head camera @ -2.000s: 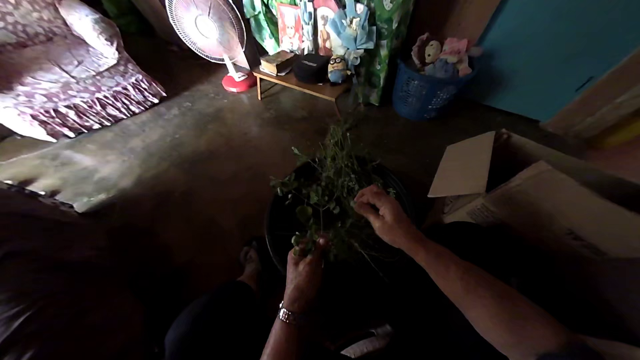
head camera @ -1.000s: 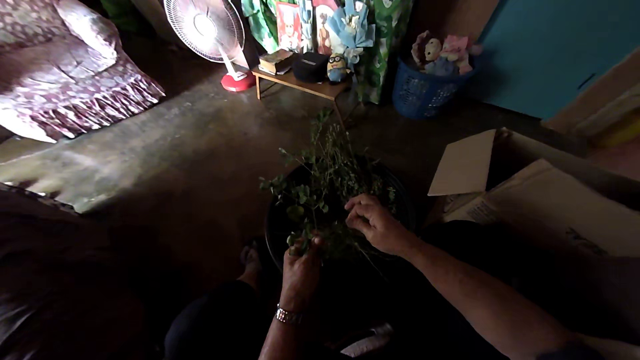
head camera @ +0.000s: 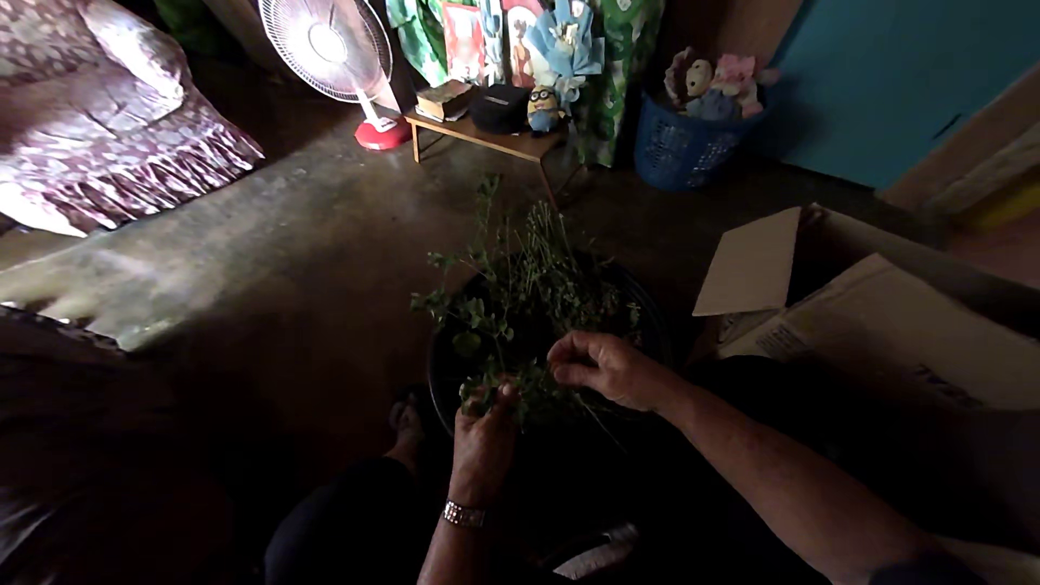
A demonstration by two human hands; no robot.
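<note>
Leafy green stems (head camera: 487, 313) rise from a dark round tub (head camera: 654, 325) in front of me. My left hand (head camera: 486, 443), with a metal-band watch on the wrist, is closed around the lower part of some stems at the tub's near side. Just to its right, my right hand (head camera: 605, 370) is over the greenery with thumb and fingertips close together. Whether a bit of plant is between those fingertips is too dark and small to tell. More thin stems (head camera: 552, 268) lie in the tub's far part.
An open cardboard box (head camera: 902, 325) stands at the right. Beyond the tub are a small wooden table (head camera: 520, 145), a red-based fan (head camera: 382, 134) and a blue basket of dolls (head camera: 682, 146). A covered sofa (head camera: 122, 122) is at the upper left.
The leafy stems in my left hand have shifted and now lean further left over the tub's rim. Both hands have stayed close to the same places.
</note>
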